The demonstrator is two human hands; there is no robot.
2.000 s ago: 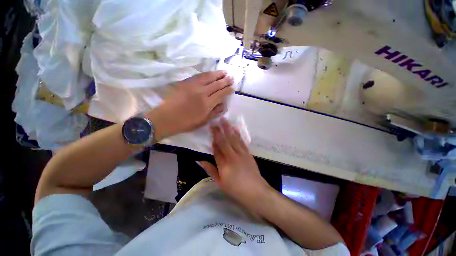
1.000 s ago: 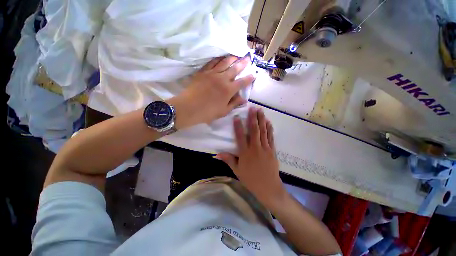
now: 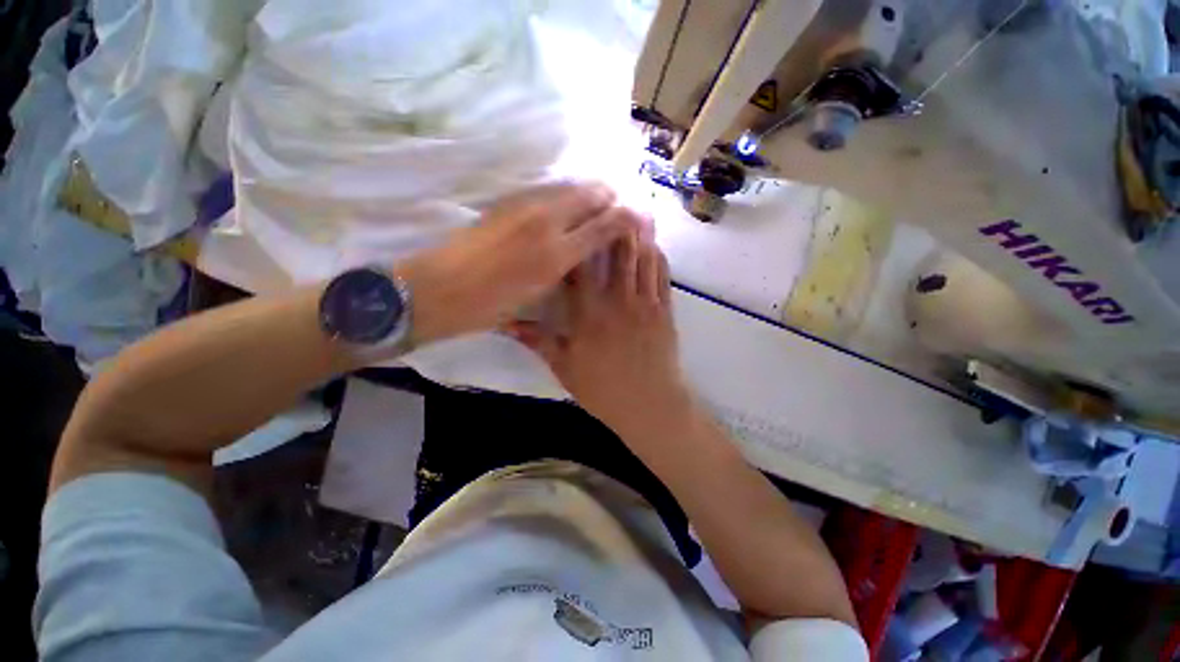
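Note:
The white garment piece (image 3: 375, 142) lies bunched on the table left of the needle, washed out by the lamp near the presser foot (image 3: 663, 172). My left hand (image 3: 550, 239), with a watch on the wrist, lies on the cloth just in front of the foot. My right hand (image 3: 621, 317) is close against it, its fingertips beside or partly under the left fingers. Both hands seem to hold the cloth edge between them, but the fingertips overlap and the grip is partly hidden. The cream sewing machine (image 3: 958, 194) stands at the right.
A garment pile (image 3: 91, 246) hangs at the far left. The machine bed (image 3: 776, 375) runs to the right, with a pale blue cloth scrap (image 3: 1074, 446) at its end. A red crate (image 3: 880, 569) with scraps is below the table at the right.
My right hand has moved up against my left hand near the presser foot. It was flat and apart on the cloth before. The view has also shifted.

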